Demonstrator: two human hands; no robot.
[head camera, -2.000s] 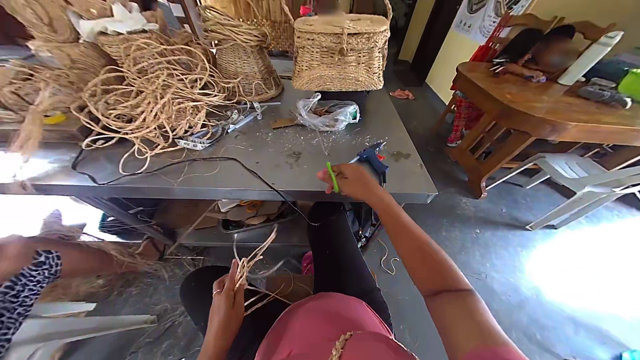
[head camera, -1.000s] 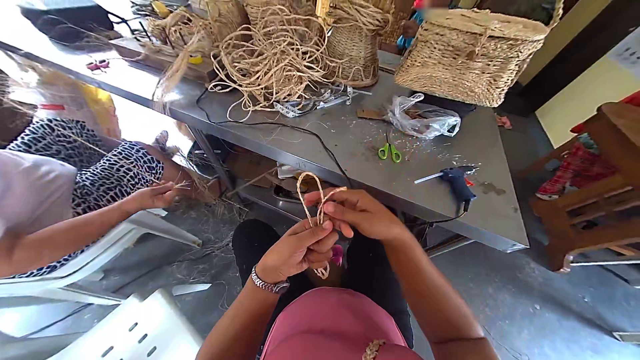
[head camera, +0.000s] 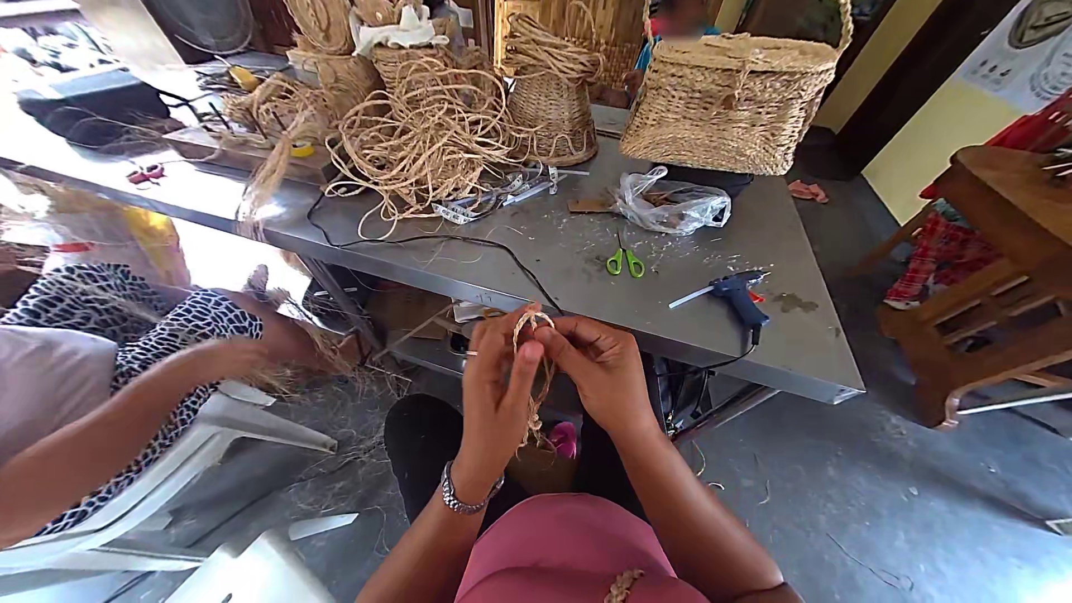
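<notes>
My left hand (head camera: 500, 373), with a metal watch band at its wrist, grips a braided natural-fibre cord (head camera: 536, 402) above my lap. The cord curves in a small loop at the fingertips, and its lower part hangs between my hands. My right hand (head camera: 603, 360) pinches the same cord from the right. Beyond them on the grey table (head camera: 469, 276) lie green-handled scissors (head camera: 626, 263) and a dark blue glue gun (head camera: 739, 301) with a glue stick in its back end. A pile of loose fibre cord (head camera: 427, 138) lies farther back.
Woven baskets (head camera: 729, 105) stand at the back, near a clear plastic bag (head camera: 672, 203) and a measuring tape (head camera: 456, 213). A black cable (head camera: 452, 238) crosses the tabletop. A seated person's arm (head camera: 126, 427) is at left, beside white plastic chairs (head camera: 201, 452). A wooden table (head camera: 997, 276) stands at right.
Two seconds ago my right hand was at the green scissors over the table; it is now at the cord with my left hand. The cord's loop is smaller than one second ago. The view has swung left.
</notes>
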